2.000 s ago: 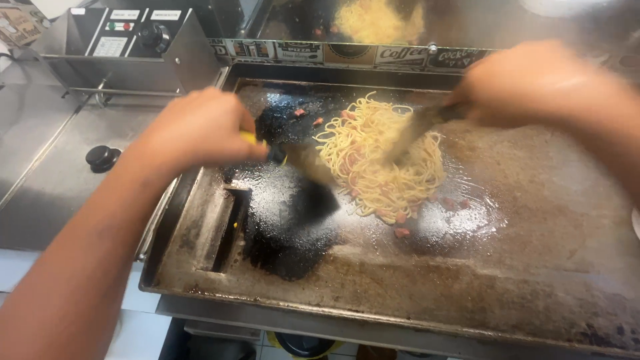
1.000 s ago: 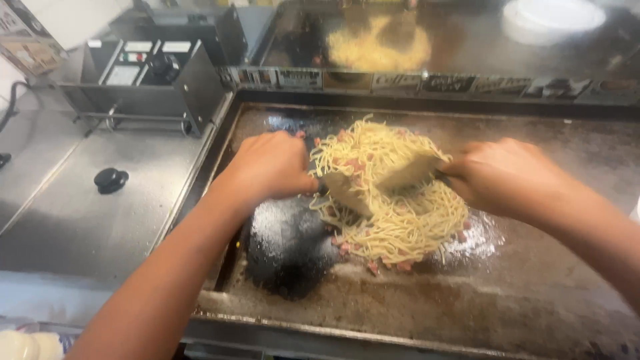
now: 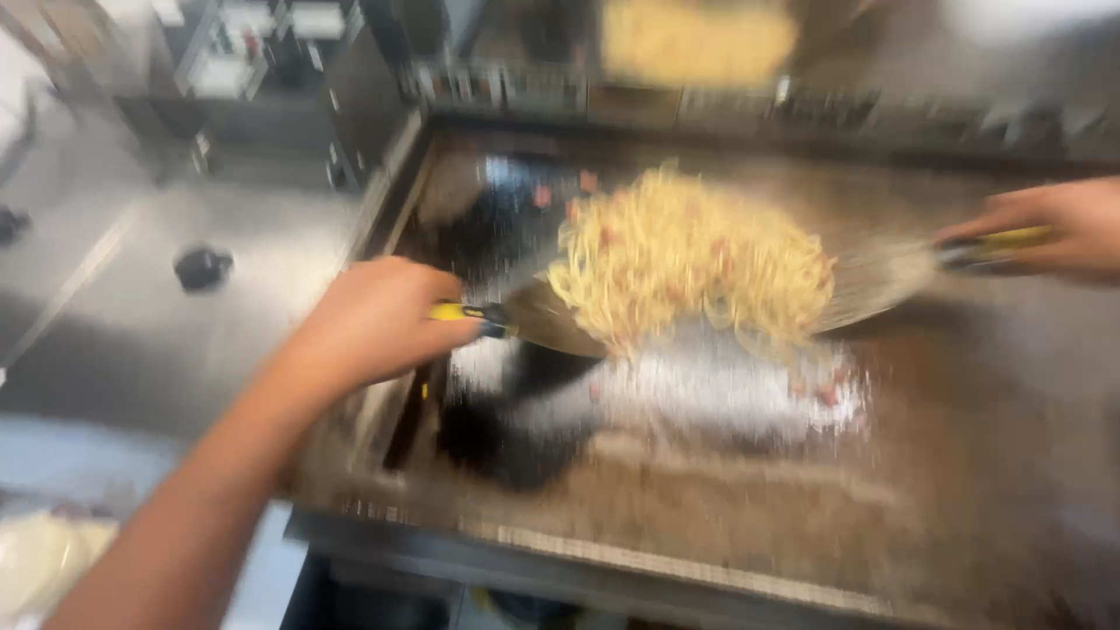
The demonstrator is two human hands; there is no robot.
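Note:
A mound of yellow noodles with small pink meat pieces lies on the flat griddle, blurred by motion. My left hand grips the yellow-and-black handle of a metal scraper, whose blade meets the noodles' left edge. At the right, my right hand holds a second scraper by its yellow-and-black handle, with the blade at the noodles' right edge. A few meat bits lie apart from the mound, at its upper left and lower right.
A steel counter with a black knob adjoins the griddle on the left. Behind it stands a metal control box. The griddle's raised rim runs along the front, and a reflective panel rises at the back. A pale item sits at lower left.
My hands have moved apart, from over the noodles to either side of them. The scraper blades have gone from the middle of the noodles to the outer edges.

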